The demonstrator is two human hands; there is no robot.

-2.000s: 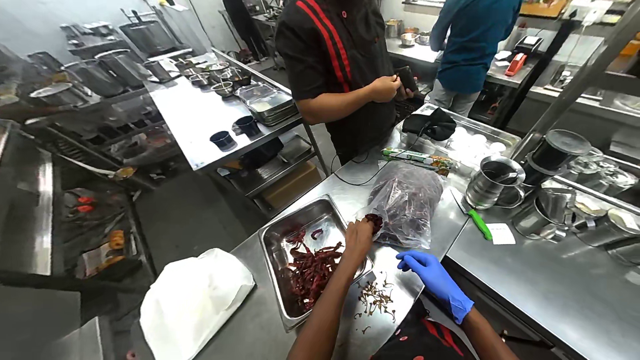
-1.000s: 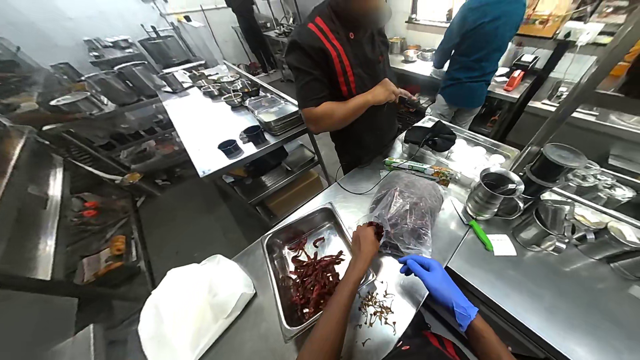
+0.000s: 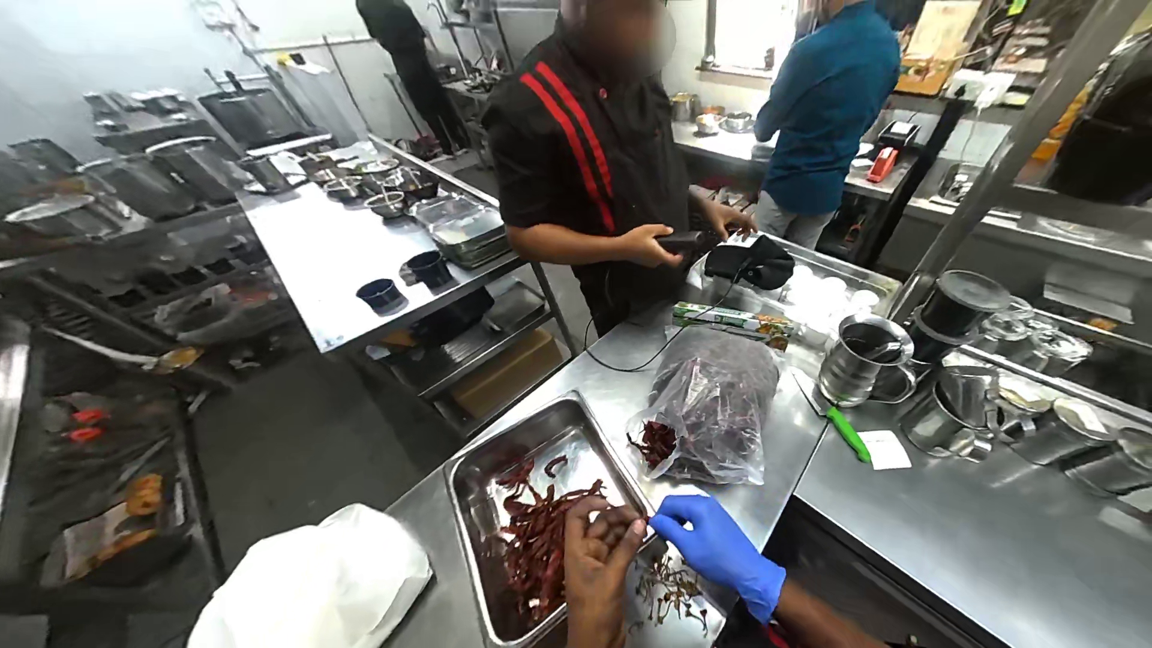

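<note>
My left hand (image 3: pixel 601 562), bare, is over the right rim of a steel pan (image 3: pixel 468 540) with dried red chillies (image 3: pixel 540 540) in it. My right hand (image 3: pixel 715 544), in a blue glove, meets it fingertip to fingertip. A small dark red bit, seemingly a chilli end, shows between the fingertips; most of it is hidden. Below the gloved hand, chilli stems (image 3: pixel 670 589) lie scattered on the steel table. Beyond both hands lies a clear plastic bag (image 3: pixel 720 405), its open mouth showing more dried chillies (image 3: pixel 657 443).
A white bag (image 3: pixel 315 580) lies at the lower left. A green-handled knife (image 3: pixel 848 434) and a steel jug (image 3: pixel 859 360) are to the right. A film box (image 3: pixel 733 322) and a thin black cable lie beyond the bag. A person in black (image 3: pixel 594 171) stands across the table.
My left hand has come back from the bag's mouth to the pan's rim and now meets my gloved right hand. The person across has lowered their hands, holding a dark object.
</note>
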